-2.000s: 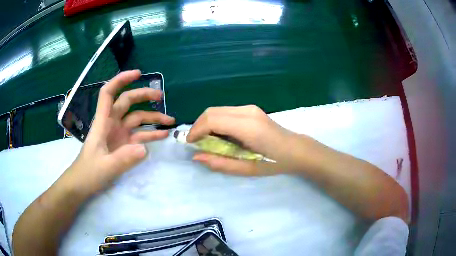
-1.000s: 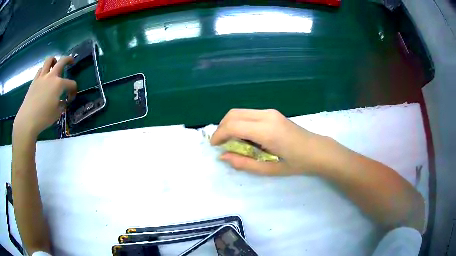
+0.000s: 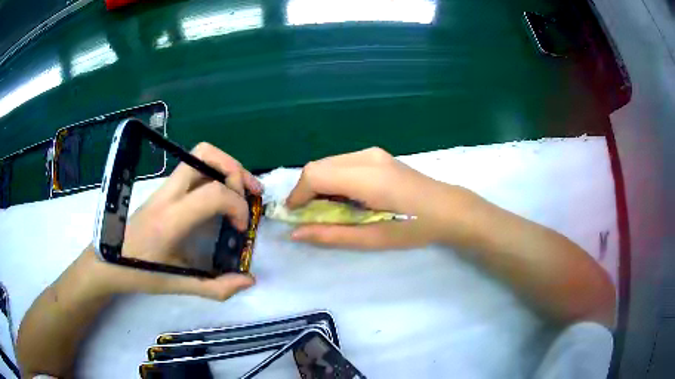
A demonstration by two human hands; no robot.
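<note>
My left hand (image 3: 174,215) holds a phone middle frame (image 3: 126,192) above the white cloth, its open window facing me. The frame is tilted, with the orange-gold strip (image 3: 250,235) at its right end. My left fingers grip the wide black section near that strip. My right hand (image 3: 370,192) holds a hand tool wrapped in yellow tape (image 3: 333,214). The tool's pale front end points left, close to the upper part of the orange-gold strip; whether it touches is unclear. Its thin metallic rear end points right.
Several overlapping frames (image 3: 237,334) lie at the cloth's near edge, one slantwise. More frames (image 3: 111,150) lie in a row on the green surface at left. A dark rimmed piece (image 3: 544,33) lies at far right. A red tray edge (image 3: 122,3) shows at the top left.
My left hand has come back from the green surface at left and now holds a frame in front of the tool. My right hand still holds the tool. The dark piece at far right has appeared.
</note>
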